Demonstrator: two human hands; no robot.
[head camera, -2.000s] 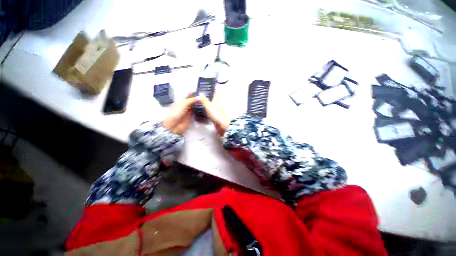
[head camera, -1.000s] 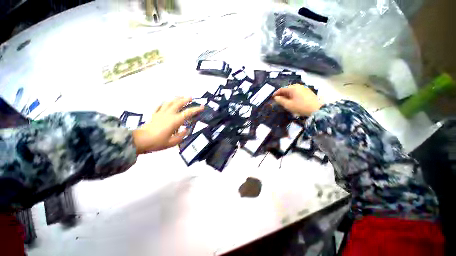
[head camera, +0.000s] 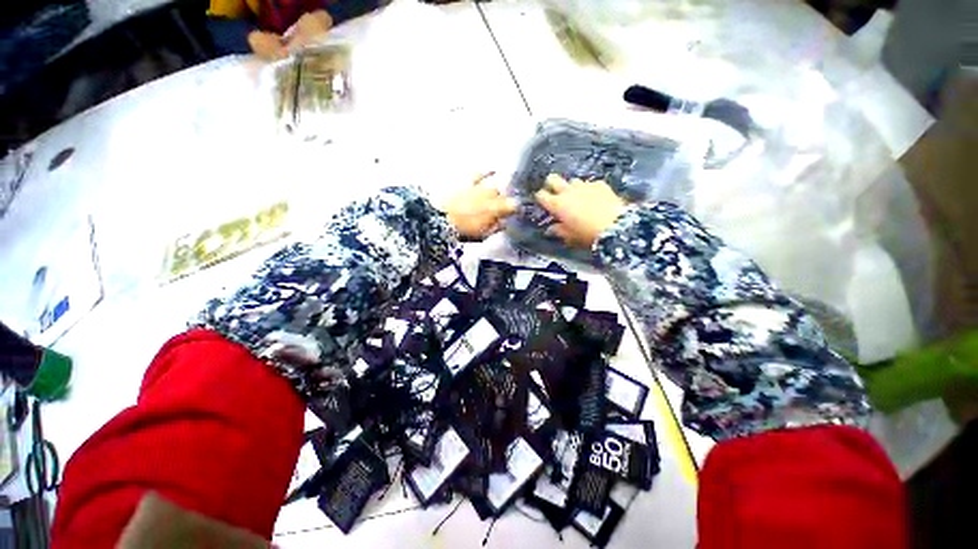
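Observation:
A clear plastic bag (head camera: 643, 161) holding a dark mass, apparently black strings, lies beyond the tag heap. My left hand (head camera: 479, 208) grips the bag's left edge. My right hand (head camera: 582, 210) is on the bag's near side with its fingers curled against it; the fingertips are blurred. A messy heap of black hang tags (head camera: 472, 391) with white panels and thin black strings lies nearer to me, below both hands. One tag (head camera: 611, 456) shows a white "50". My left sleeve covers part of the heap's left side.
A black-handled brush (head camera: 670, 102) lies behind the bag. Clear plastic sheeting (head camera: 799, 231) spreads at right, near a green item (head camera: 922, 375). Another person's hands (head camera: 290, 34) are at the far left. A green ring (head camera: 50, 375) and scissors (head camera: 41, 461) are at the left edge.
Both hands have moved from the tag heap to the plastic bag beyond it. The view has shifted, so the heap is now nearer and larger, and another person's hands show.

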